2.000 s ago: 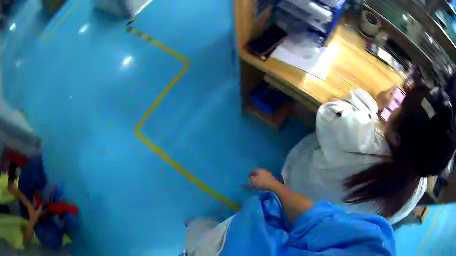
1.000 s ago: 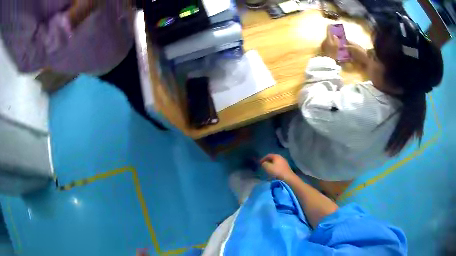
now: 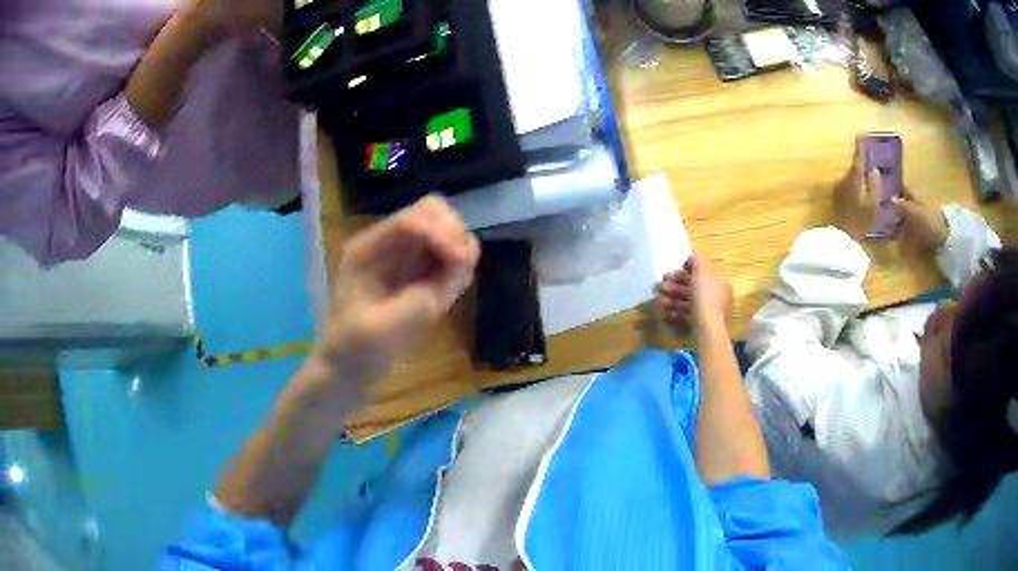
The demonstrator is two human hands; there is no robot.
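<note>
My left hand (image 3: 396, 279) is raised in front of the tray's near edge, blurred, with its fingers curled; whether anything small is between them cannot be told. My right hand (image 3: 694, 292) is low at the desk's near edge beside the white sheet, fingers curled, their inner side hidden. A dark smartphone (image 3: 506, 303) lies on the desk between my hands. A white paper sheet (image 3: 614, 262) lies flat to its right. A black component tray (image 3: 491, 78) with several bright green pieces rests at the left of the desk, beside a rack with papers (image 3: 544, 67).
A seated person in white (image 3: 837, 390) holds a pink-lit phone (image 3: 883, 184) at the right. A person in a pink smock (image 3: 223, 145) stands at the upper left by the tray. A tape roll (image 3: 675, 13) and a dark packet with a pale label (image 3: 768, 48) lie at the back.
The view has moved up to the desk, and the tray now shows more fully. My left hand has come into view, raised. My right hand is now by the paper's edge.
</note>
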